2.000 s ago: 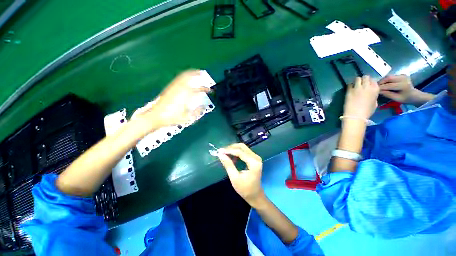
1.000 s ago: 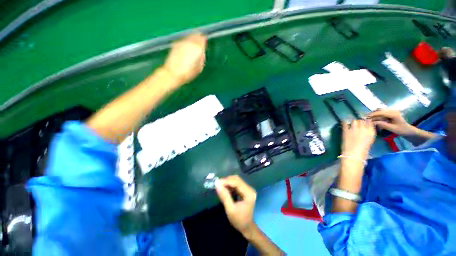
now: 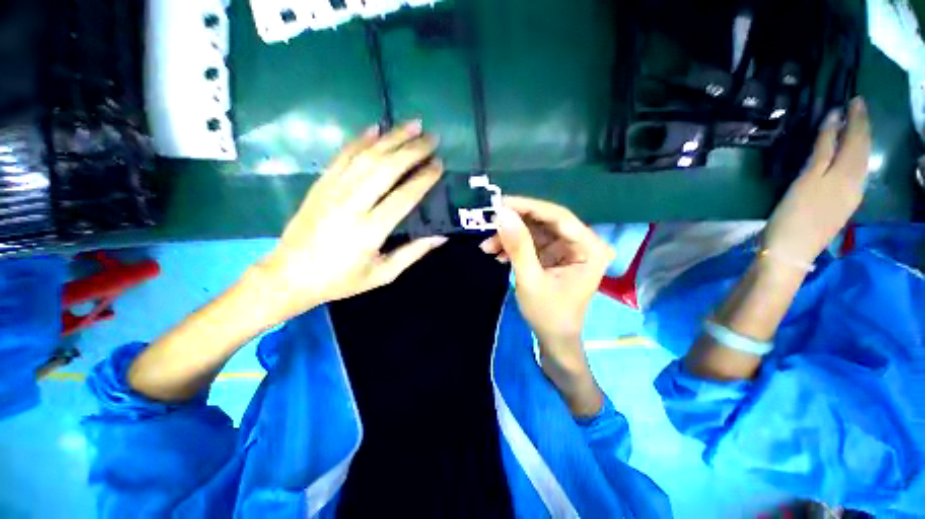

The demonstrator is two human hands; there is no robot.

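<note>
A thin black frame (image 3: 480,96) lies on the green bench in front of me, its block-like end at the bench's near edge. My left hand (image 3: 350,218) lies over the left side of that end, fingers on it and thumb at the near edge; it hides part of the frame. My right hand (image 3: 553,253) pinches a small white adhesive piece (image 3: 477,217) with cut-outs between thumb and fingertips, just over the right side of the frame's near end. Whether the piece touches the frame I cannot tell.
White liner strips (image 3: 191,81) with dark marks lie at the left and top. Black ribbed trays (image 3: 96,152) are at far left. Stacked black frames (image 3: 700,112) lie right. Another person's hand (image 3: 827,193) reaches beside them. A red stool (image 3: 101,289) is below left.
The view has tilted down. My left hand has come back from the far side of the bench to a black frame now in front of me. My right hand still holds the white piece.
</note>
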